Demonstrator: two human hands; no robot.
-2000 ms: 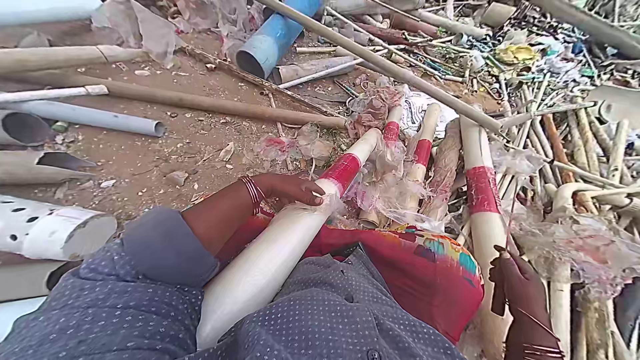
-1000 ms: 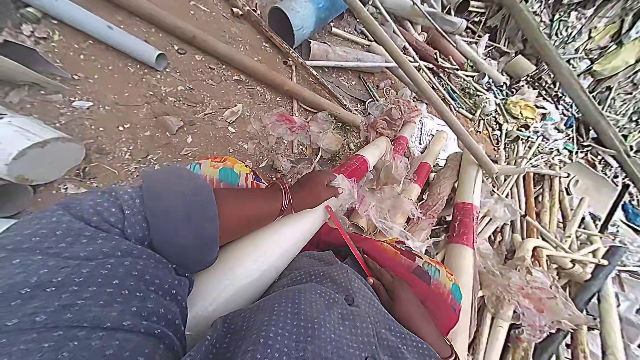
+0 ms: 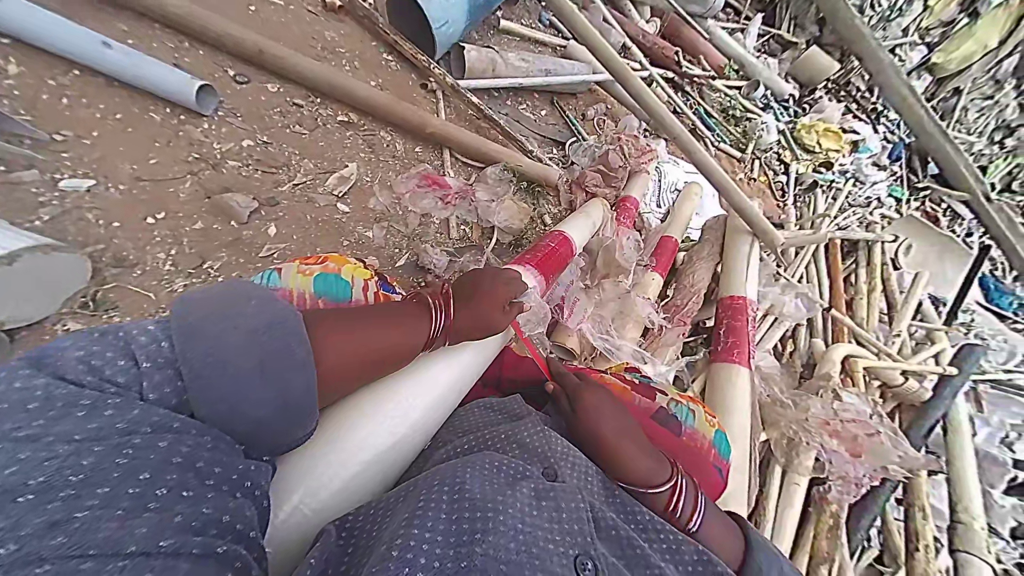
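Note:
A thick off-white pole (image 3: 400, 408), perhaps a plastic pipe, slants across my lap, with a red band (image 3: 546, 258) around it near its far end. On the pole, just short of the band, rests my left hand (image 3: 486, 304), its fingers curled over a piece of clear plastic film (image 3: 534, 308). My right hand (image 3: 570, 392) pinches a thin red strip (image 3: 530, 349) that runs up to the left hand; whether it is a tape or a blade cannot be told. Crumpled film lies around the neighbouring poles, and a larger red-banded pole (image 3: 734, 328) stands to the right.
A long brown pole (image 3: 360, 92) crosses the dirt ground ahead. Grey and blue pipes (image 3: 128, 60) lie at the upper left. A bare pole (image 3: 664, 120) slants over the heap. Sticks, pipes and plastic scraps (image 3: 864, 436) crowd the right side.
Two seconds ago my right hand was out at the right beside the larger banded pole; now it is near my left hand at the pole on my lap. The view has turned.

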